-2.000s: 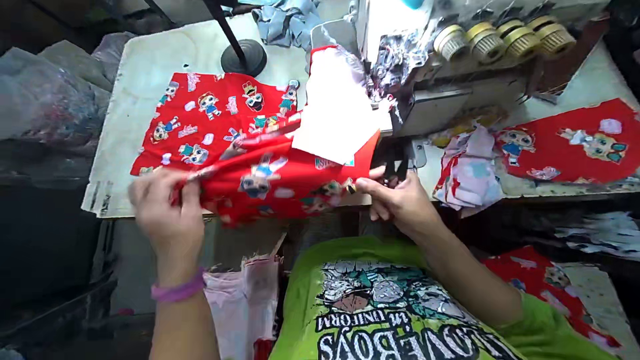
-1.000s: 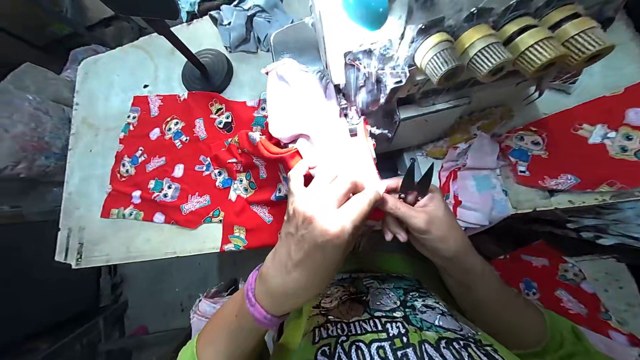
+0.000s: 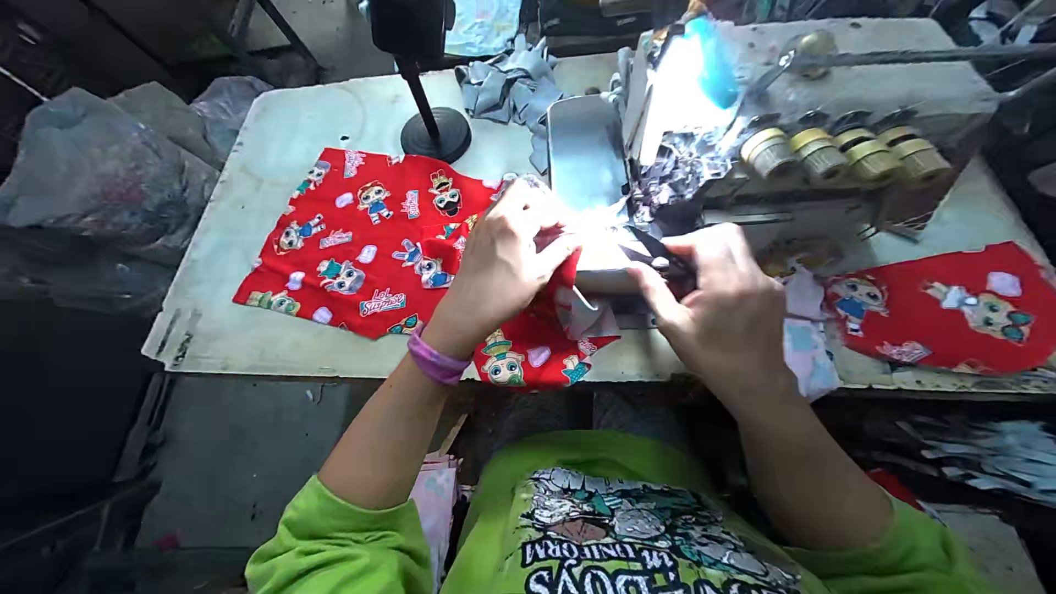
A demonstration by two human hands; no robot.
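Observation:
My left hand pinches an edge of red printed fabric beside the presser area of a sewing machine. The rest of that fabric spreads over the table to the left and hangs at the front edge. Close by on the right, my right hand grips black-handled thread snips or small scissors, whose blades are partly hidden by glare. Bright light washes out the fabric between my hands. A separate red printed piece lies on the right of the table.
A black lamp stand's round base stands behind the fabric. Grey scraps lie at the back. Several thread tension knobs line the machine. Pale fabric pieces rest right of my right hand. Plastic bags are piled at left.
My left hand first moved from the fabric's left side to the machine, then slightly left, away from my right hand. The white piece over the fabric no longer shows clearly. The blades now point toward the machine's left.

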